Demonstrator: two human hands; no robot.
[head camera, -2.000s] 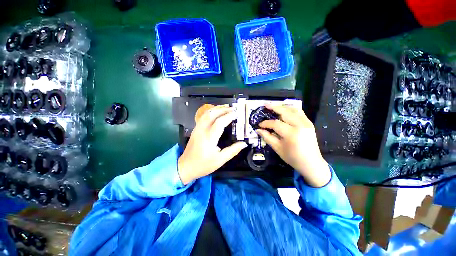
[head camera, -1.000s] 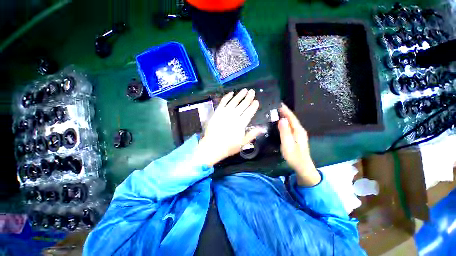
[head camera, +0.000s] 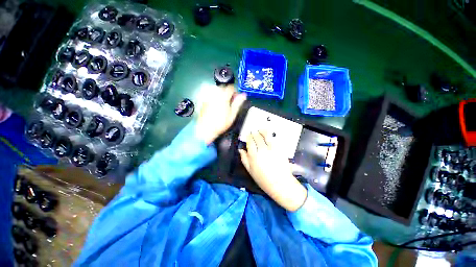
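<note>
The pale cover plate (head camera: 284, 131) lies over the left part of the fixture. My right hand (head camera: 269, 169) rests on its lower left part, fingertips on the surface and fingers slightly apart. A shiny silver part of the fixture (head camera: 314, 151) with dark pins shows right of the plate, inside the black base (head camera: 342, 156). My left hand (head camera: 216, 113) is blurred, left of the fixture, its fingers just below a round black unit (head camera: 224, 74). Whether it holds anything is hidden by blur. Another black unit (head camera: 184, 107) lies left of this hand.
Two blue bins (head camera: 262, 74) (head camera: 324, 90) with small parts stand behind the fixture. A black foam tray (head camera: 360, 180) with loose silver pieces is at the right. Blister trays of black units stand left (head camera: 107, 78) and far right (head camera: 449, 182). An orange-red and black tool (head camera: 467, 122) is at the right edge.
The view has turned, shifting the bench layout. My left hand has moved off the fixture to its left. My right hand has moved onto the pale plate, which now covers the fixture's left part.
</note>
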